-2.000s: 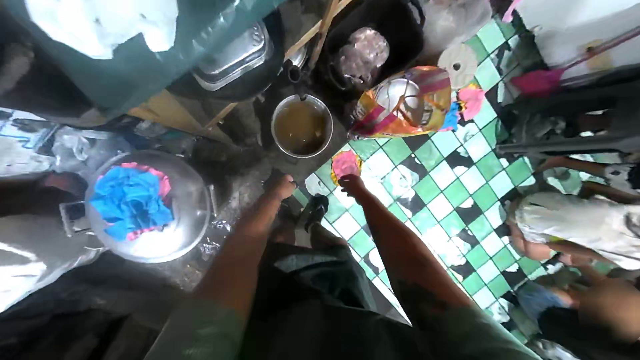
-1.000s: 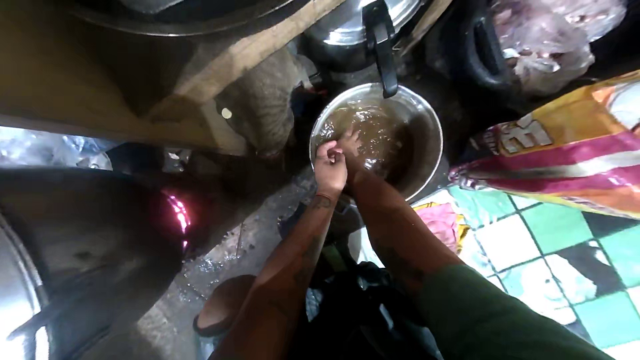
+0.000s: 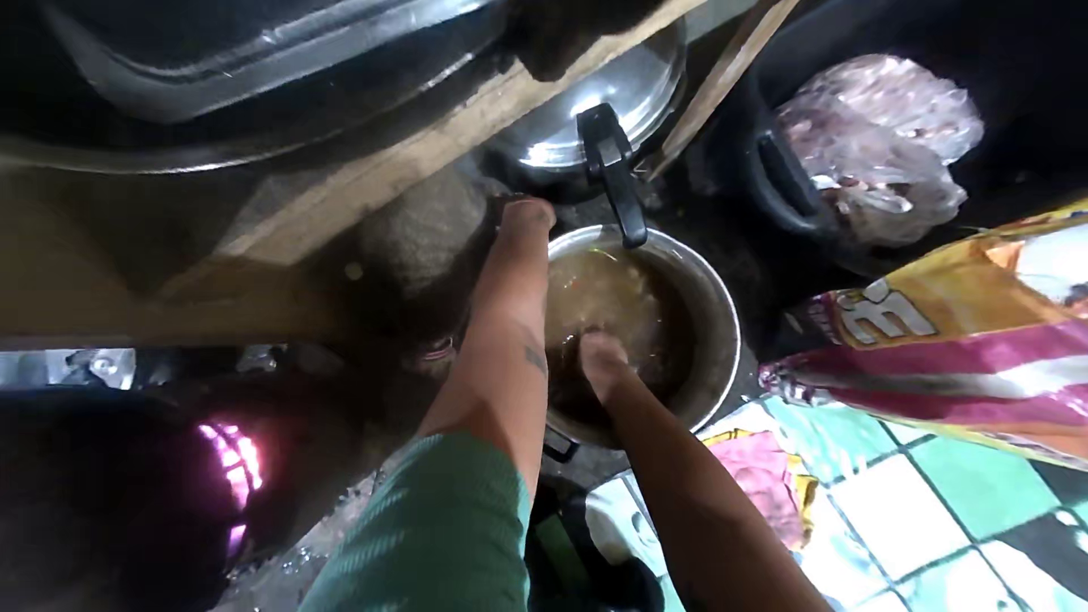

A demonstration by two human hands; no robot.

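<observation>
A round metal pot [image 3: 722,340] of cloudy brown water stands on the dark floor at the centre. My right hand [image 3: 602,347] reaches down into the water; its fingers are under the surface, so what they hold, if anything, is hidden. My left hand [image 3: 527,212] is past the pot's upper left rim, beside a lidded metal pot [image 3: 646,85] with a black handle [image 3: 614,170]. The left fingers are blurred and mostly out of sight in the dark.
A wooden beam [image 3: 459,136] crosses above on the left. A black tub [image 3: 786,183] holds filled plastic bags [image 3: 884,136]. To the right lie a printed plastic sack [image 3: 960,340] and a pink cloth [image 3: 761,480] on green and white tiles [image 3: 901,510]. A pink glow shows on a dark vessel at left.
A second ago both hands were together over the water. My left hand has moved out past the pot's rim, while the right has gone down into the water.
</observation>
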